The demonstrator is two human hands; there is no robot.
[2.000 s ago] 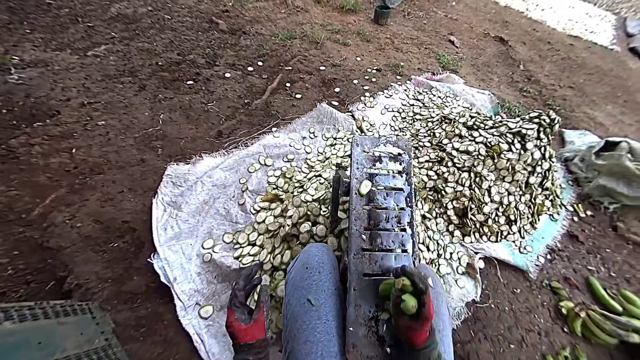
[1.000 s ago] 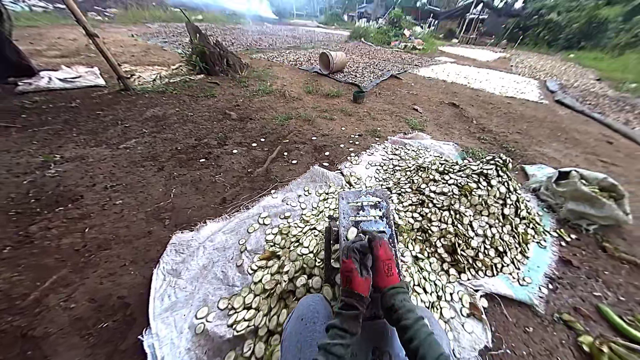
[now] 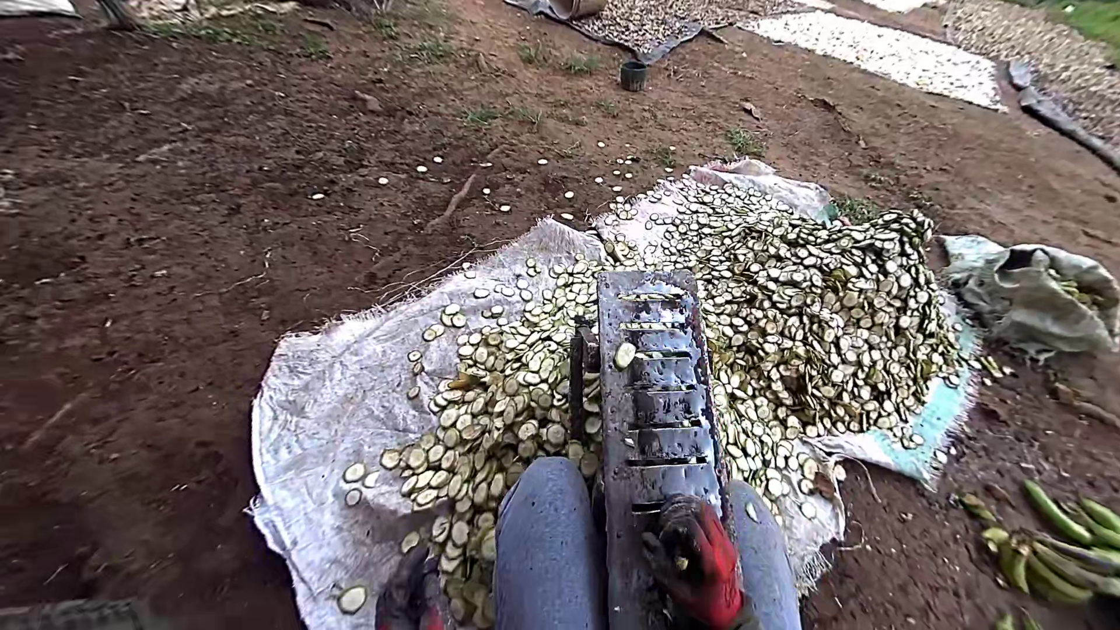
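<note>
A long metal slicing board (image 3: 662,416) with several crosswise slots stands between my knees. My right hand (image 3: 696,556), in a black and red glove, is curled on its near end; a small greenish piece, apparently green banana, shows between the fingers. One round slice (image 3: 625,354) lies on the board's left side. My left hand (image 3: 411,591), also gloved, is low at the bottom edge beside my left knee, over the sheet; it is blurred and its fingers are unclear. Cut slices (image 3: 499,420) lie around the board, with a big heap (image 3: 840,324) at the right.
A white woven sheet (image 3: 324,420) lies under the slices on bare soil. Unpeeled green bananas (image 3: 1059,542) lie at the lower right, and a pale sack (image 3: 1032,297) stands behind them. Farther off are a small dark pot (image 3: 633,75) and slices spread on sheets (image 3: 884,57).
A second ago both hands were together on the board. My left hand has since moved off to the left and down, and my right hand is at the near end. The view has tilted down.
</note>
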